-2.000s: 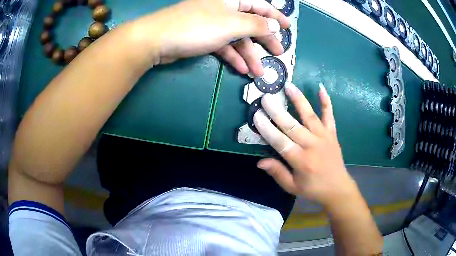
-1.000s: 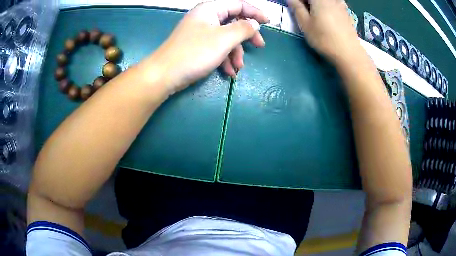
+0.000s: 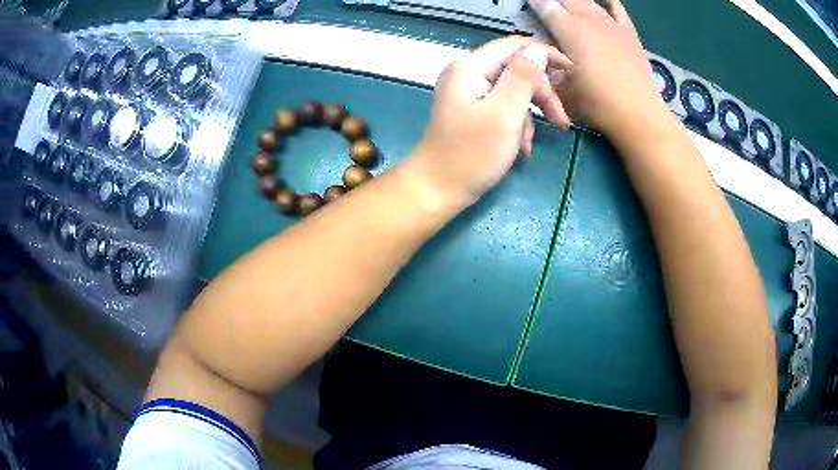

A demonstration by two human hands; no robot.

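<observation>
My left hand is over the white strip, its fingers curled and partly overlapping my right hand; whether it holds anything cannot be told. My right hand reaches across the white strip, fingertips at the top of the picture beside a silver plate on the far green surface. Its grip is hidden. Filled plates with black rings lie beyond the strip at right. A clear blister tray with rows of black discs is at left.
A brown bead bracelet lies on the green mat, left of its seam, beside my left forearm. A scalloped silver plate lies at the mat's right. More filled plates show at top left.
The plate under my hands two seconds ago has left the mat. My right hand has moved to the far side. The view has swung left, bringing in more blister tray.
</observation>
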